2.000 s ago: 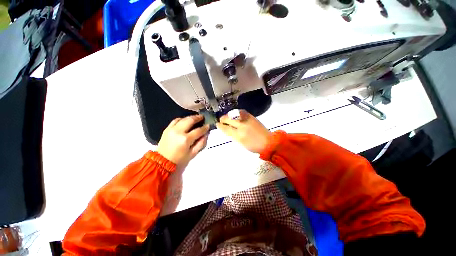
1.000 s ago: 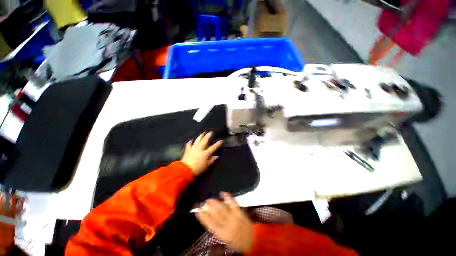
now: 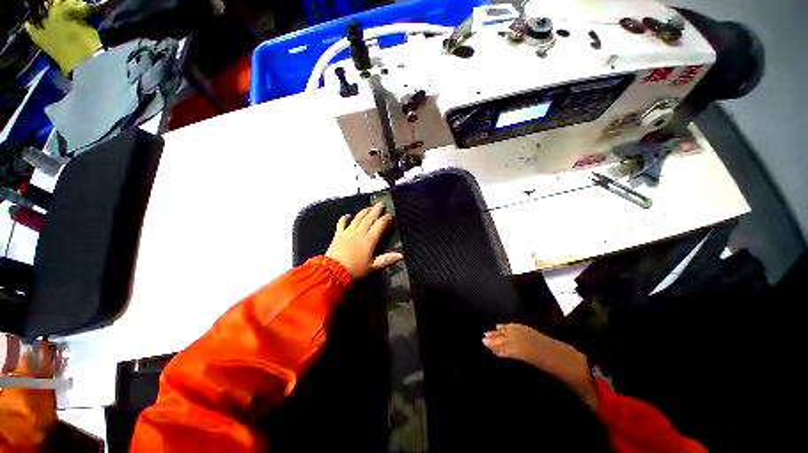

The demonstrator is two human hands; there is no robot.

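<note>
A black mesh panel [image 3: 454,252] lies lengthwise under the machine's left end and hangs over the table's front edge. A camouflage strip [image 3: 403,332] runs down its middle to the presser foot [image 3: 392,174]. My left hand [image 3: 363,241] lies flat on the panel and the strip, just in front of the foot, gripping nothing. My right hand [image 3: 536,348] rests with its fingers extended on dark material at the panel's lower right, below the table edge. The panel's lower outline is lost in the dark.
The white sewing machine [image 3: 567,53] stands at the back, with a blue crate [image 3: 306,66] behind it. A thick black padded piece [image 3: 93,230] is at table left. Thread snips [image 3: 623,190] lie on the right. Grey fabric [image 3: 111,97] is far left, and dark pieces hang at right.
The panel has turned from lying across the table to pointing towards me, with its mesh side and strip showing. My left hand has moved to the foot, my right hand rightward.
</note>
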